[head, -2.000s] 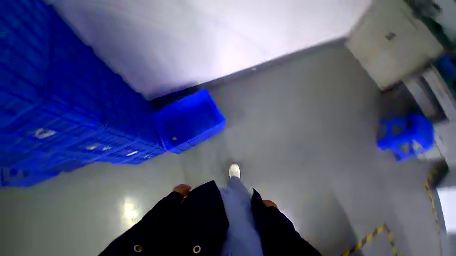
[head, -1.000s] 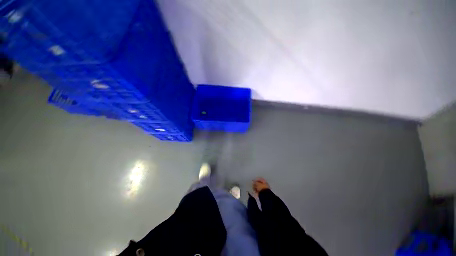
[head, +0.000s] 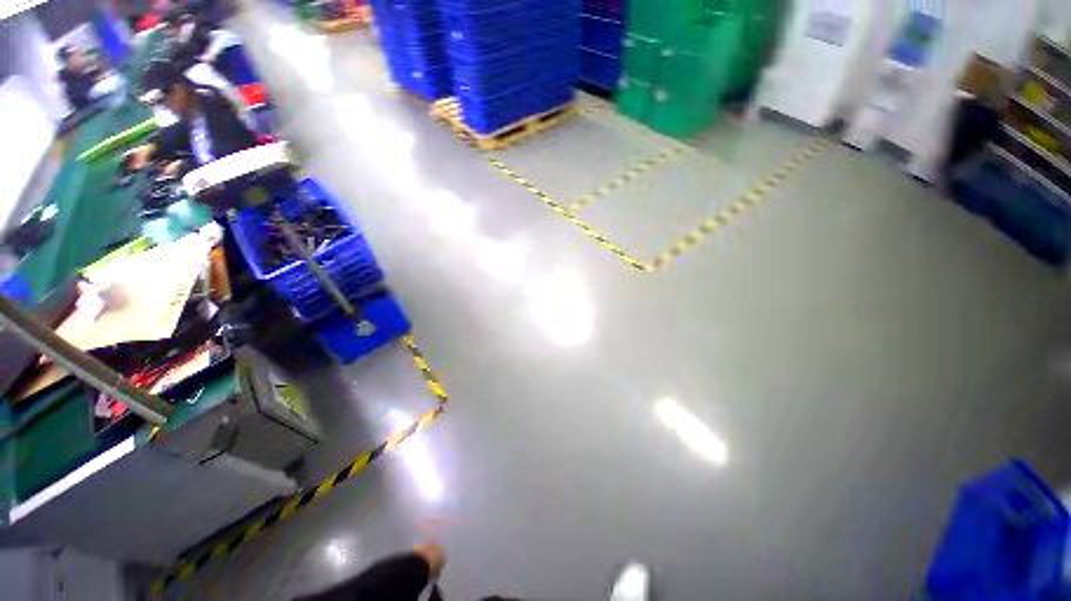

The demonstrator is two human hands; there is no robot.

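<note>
My left hand (head: pixel 430 556) shows small and blurred at the bottom edge, at the end of a dark sleeve; whether it holds anything cannot be told. My right hand is out of the picture. A blue mesh crate (head: pixel 308 285) heaped with dark cables (head: pixel 300 233) stands raised beside the green-topped bench at the left. A lower blue crate (head: pixel 366 328) is under and in front of it. Another blue crate (head: pixel 998 528) is at the lower right edge, partly cut off.
The green-topped bench (head: pixel 47 452) runs along the left, with a seated person (head: pixel 194 112). Stacked blue crates (head: pixel 511 65) stand on a wooden pallet (head: pixel 517 128), beside green crates (head: pixel 669 71). Yellow-black tape (head: pixel 352 467) marks the floor. Shelves (head: pixel 1039 106) are at the right.
The view has swung from the white wall and single blue crate to the workshop and bench. My right hand has left the picture. One shoe still shows at the bottom.
</note>
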